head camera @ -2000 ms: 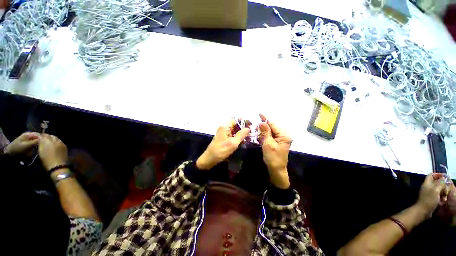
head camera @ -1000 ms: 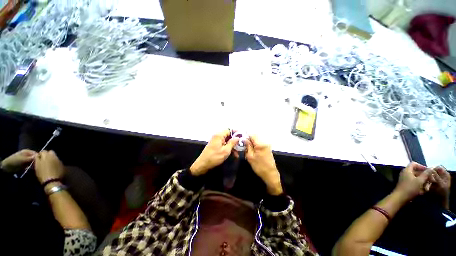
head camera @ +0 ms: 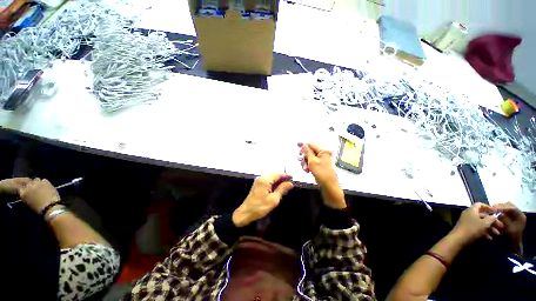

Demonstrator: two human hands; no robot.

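My right hand (head camera: 319, 166) is over the near edge of the white bench, its fingers closed on a small white coiled cable (head camera: 303, 160), mostly hidden by the fingers. My left hand (head camera: 265, 196) is apart from it, lower and to the left, in front of the bench edge. Its thumb and fingertips are near each other; a tiny thin bit shows at the fingertips, too small to name, so I cannot tell if it holds anything. A dark and yellow handheld meter (head camera: 351, 149) lies on the bench just right of my right hand.
Uncoiled cables (head camera: 123, 73) lie at the left, a pile of coiled cables (head camera: 435, 109) at the right. A cardboard box (head camera: 235, 47) stands at the far side. Dark slabs lie at far left (head camera: 23, 89) and right (head camera: 472, 183). Neighbours' hands (head camera: 38, 194) work at both sides.
My hands, together at the coil before, are now apart. My right hand has moved right and forward with the coil; my left is lower. The view has shifted, showing more of the box.
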